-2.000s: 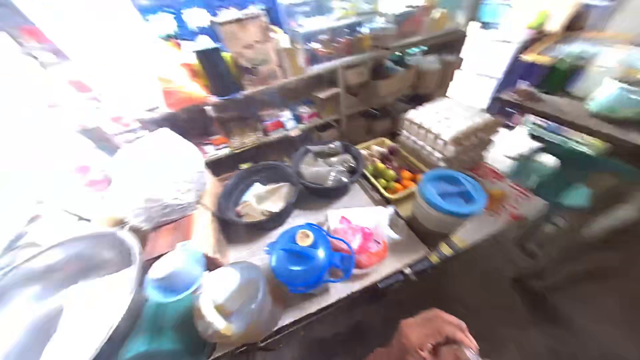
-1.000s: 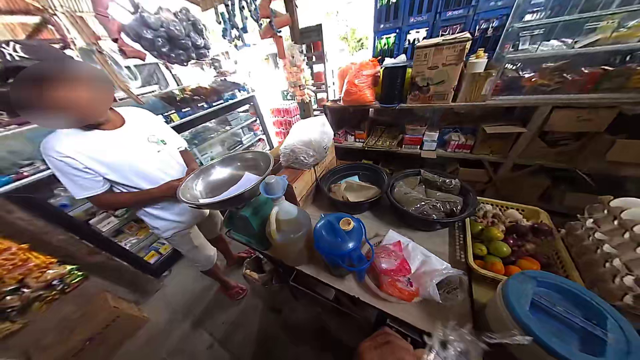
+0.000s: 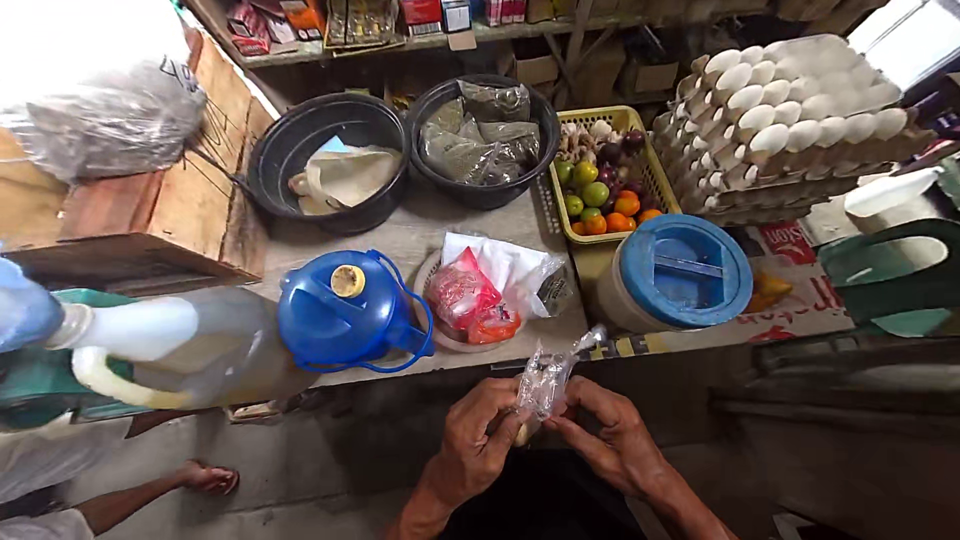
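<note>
Both of my hands hold a small clear plastic bag [image 3: 546,379] just in front of the counter's edge. My left hand [image 3: 480,427] pinches its left side, and my right hand [image 3: 607,431] pinches its lower right side. Something pale, too hidden to name, shows below the bag between my fingers. Beyond my hands, a round tray [image 3: 431,281] holds pink, orange and white plastic bags [image 3: 469,296]. A blue plastic jug with a yellow cap [image 3: 337,307] stands left of the tray, and a tub with a blue lid [image 3: 686,274] stands to the right.
Two black basins [image 3: 259,161] [image 3: 551,142] stand behind the jug. A yellow basket [image 3: 562,217] of citrus fruit and onions sits beside stacked egg trays [image 3: 787,112]. At left are a large plastic jug [image 3: 225,345], a wooden crate [image 3: 195,210] and another person's arm [image 3: 142,499].
The view has swung right and down since a second ago. Both my hands now show together on the clear bag; before, only part of one hand was seen at the bottom edge, beside clear plastic.
</note>
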